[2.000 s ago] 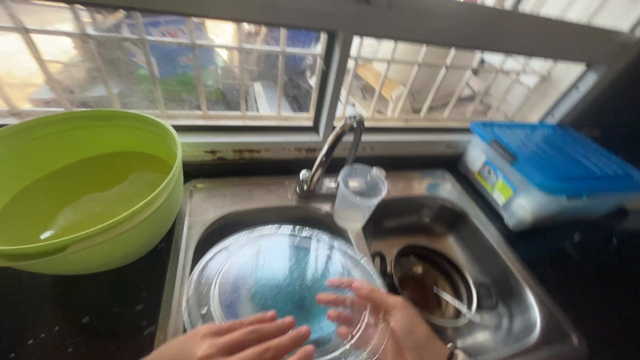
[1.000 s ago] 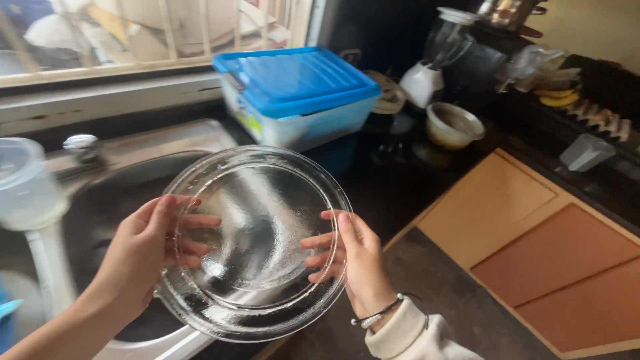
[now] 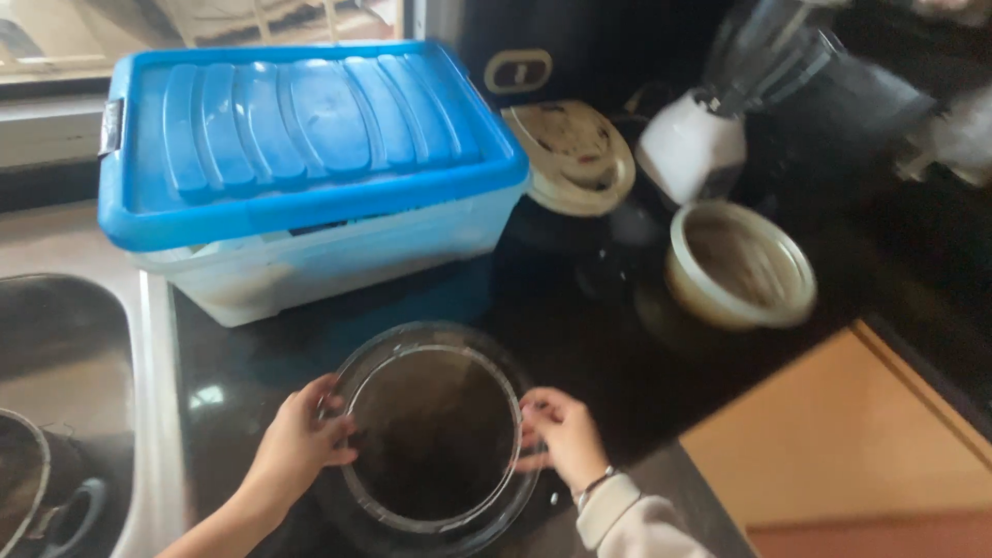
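Note:
A clear round glass plate [image 3: 434, 523] is held level by its two sides, over or on the black counter; whether it touches the counter cannot be told. My left hand [image 3: 314, 434] grips its left rim, fingers curled over the edge. On the opposite rim is my right hand [image 3: 562, 438], with a bracelet and a light sleeve at the wrist. Just behind the plate stands a translucent plastic storage box with a blue lid [image 3: 310, 139].
At the left lies the steel sink [image 3: 147, 387], a pot [image 3: 23, 473] in its basin. Behind, on the black counter [image 3: 558, 310], are a round cream lid [image 3: 577, 159], a white blender base [image 3: 690, 147] and a plastic tub [image 3: 740, 267]. A wooden cabinet [image 3: 829, 434] is at the lower right.
The glass plate has moved from above the sink to the counter area in front of the blue-lidded box, held in both hands. The view has turned right.

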